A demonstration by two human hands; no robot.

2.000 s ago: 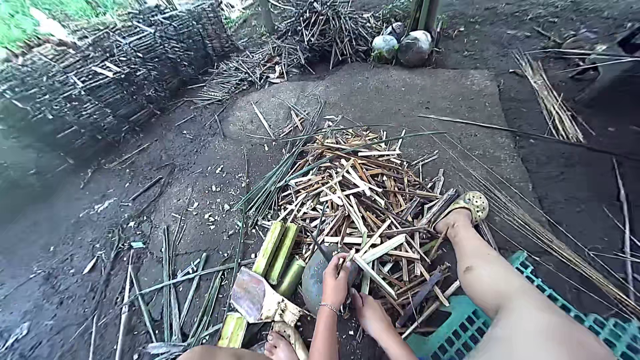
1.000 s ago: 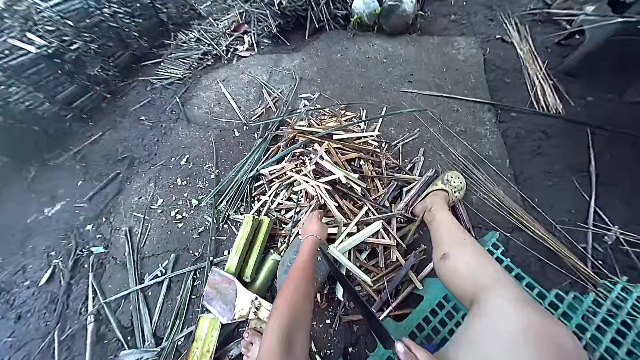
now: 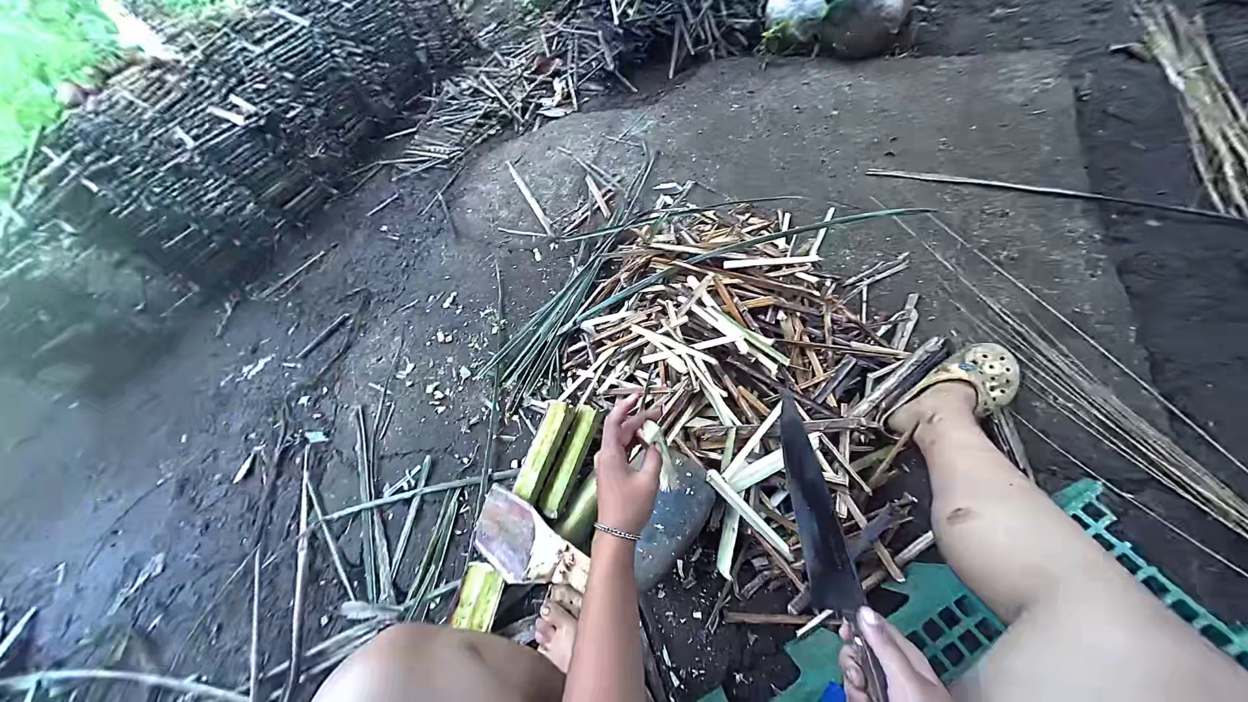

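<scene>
My left hand (image 3: 626, 478), with a bracelet at the wrist, is raised over a grey rounded stone (image 3: 675, 522) and pinches a small pale piece of split stalk (image 3: 657, 450). In my right hand (image 3: 892, 655) is the handle of a dark-bladed machete (image 3: 815, 507), its tip pointing away from me. Beyond the stone lies a heap of split stalk pieces (image 3: 721, 322), pale and brown. Thick green-yellow stalk sections (image 3: 556, 458) lie left of the stone, close to a cut pale-faced block (image 3: 509, 534).
My foot in a yellowish clog (image 3: 985, 375) rests right of the heap, near a green plastic grate (image 3: 951, 619). Long thin stems (image 3: 1102, 390) lie to the right. Stacked sticks (image 3: 244, 127) stand back left. A bare foot (image 3: 556, 632) is near the block.
My left hand was lower over the heap's near edge one second ago and is now raised with a pale piece. The machete has swung from pointing up-left to pointing nearly straight away.
</scene>
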